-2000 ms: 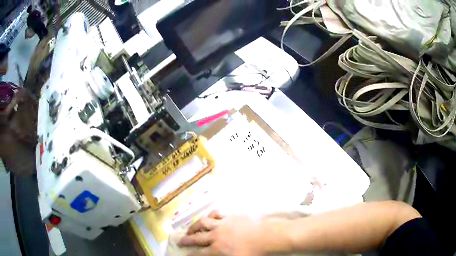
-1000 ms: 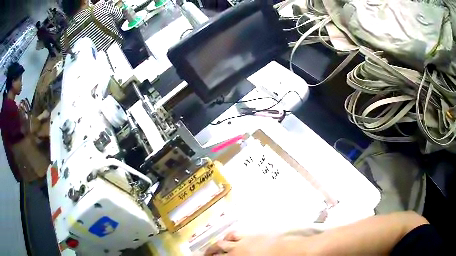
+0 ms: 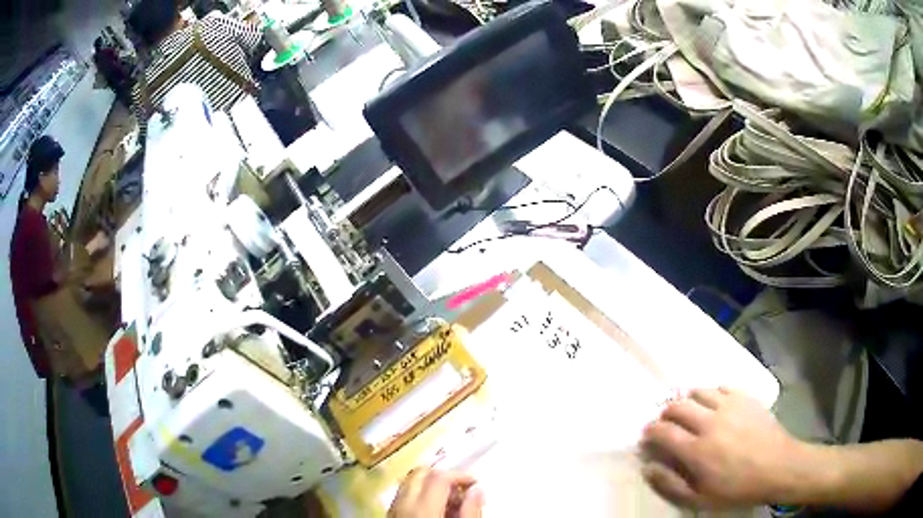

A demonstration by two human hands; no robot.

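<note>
An amber-yellow clamp frame point(image 3: 410, 400) with a slot window and black handwriting sits beside the needle mechanism point(image 3: 366, 322) of the white sewing machine head point(image 3: 238, 425). A white template sheet point(image 3: 552, 379) with handwritten numbers lies to its right. Pale cloth point(image 3: 607, 491), washed out by glare, lies at the bottom between my hands. My left hand point(image 3: 435, 494) is cut off by the bottom edge, just below the clamp frame, fingers bent; any grip is hidden. My right hand point(image 3: 714, 445) rests palm down on the right of the pale work, fingers slightly bent and apart.
A black control screen point(image 3: 486, 106) stands behind the table. A pink stick point(image 3: 481, 290) and a thin black cable point(image 3: 516, 225) lie behind the template. Coiled beige straps point(image 3: 784, 197) and heaped khaki cloth point(image 3: 810, 61) are at right. Two people are in the left background.
My right hand has moved from below the clamp frame to the right side of the work. My left hand has come into view at the bottom. The view has shifted, showing more background at left.
</note>
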